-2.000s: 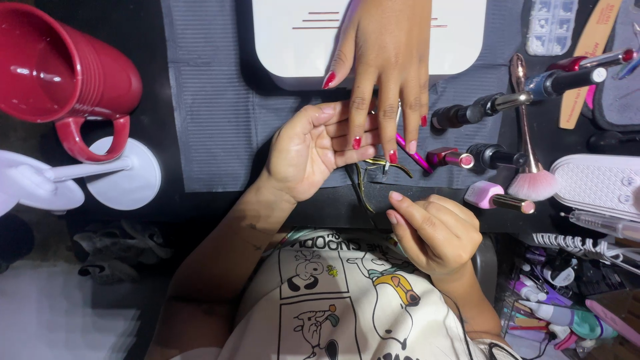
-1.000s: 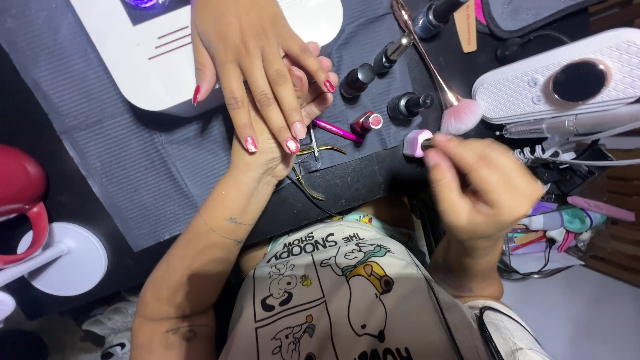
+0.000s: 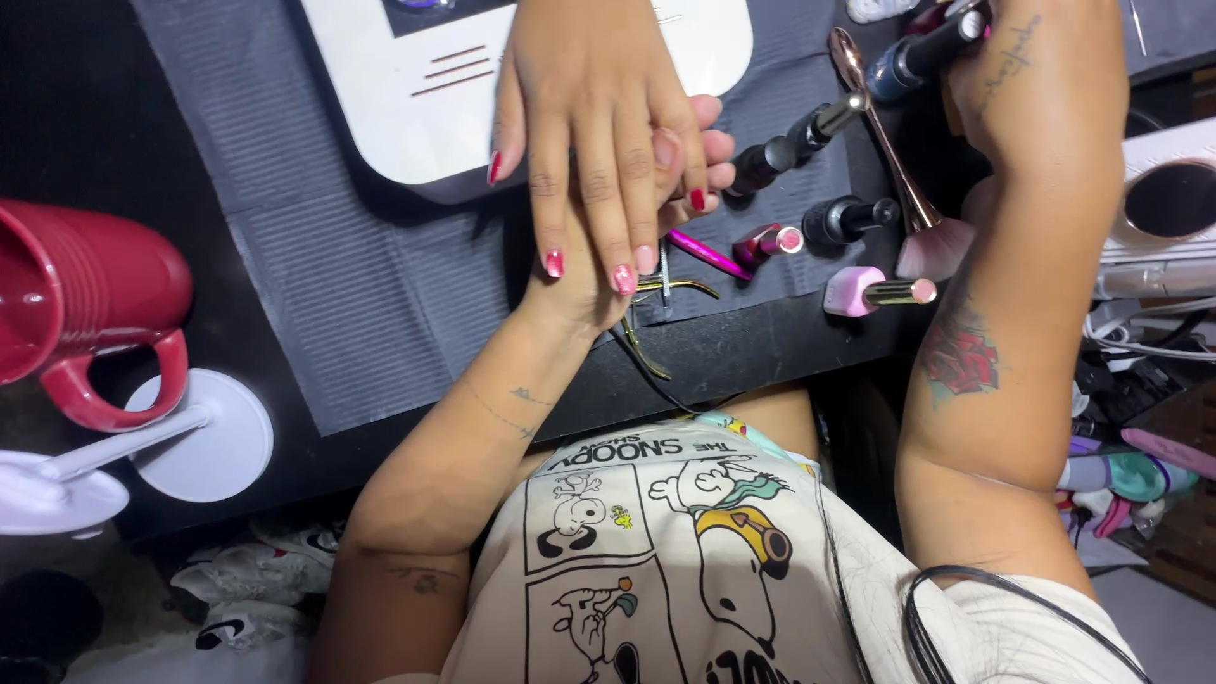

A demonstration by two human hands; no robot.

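Observation:
My left hand point(image 3: 668, 152) lies palm up under another person's hand point(image 3: 594, 123), its thumb and fingers around that hand's edge. The other hand is palm down, with red polish on some nails and pink, shiny nails on others. My right forearm point(image 3: 1026, 228) stretches up at the right; the hand itself is beyond the top edge, so its grip is hidden. Near the held fingertips are a magenta stick point(image 3: 708, 255) and gold-coloured metal nippers point(image 3: 698, 285). To their right stand a red polish bottle point(image 3: 760, 245), a pink polish bottle point(image 3: 855, 291) and several dark bottles point(image 3: 838, 221).
A white nail lamp point(image 3: 427, 142) stands behind on a dark ribbed mat point(image 3: 323, 285). A red mug point(image 3: 123, 285) and a white round stand point(image 3: 214, 446) are at the left. A soft pink brush point(image 3: 936, 249) and a white device with a round dark top point(image 3: 1168, 142) are at the right.
My right hand has moved away from the pink bottle, where it was one second ago, up past the top right edge. My left hand still supports the other person's hand.

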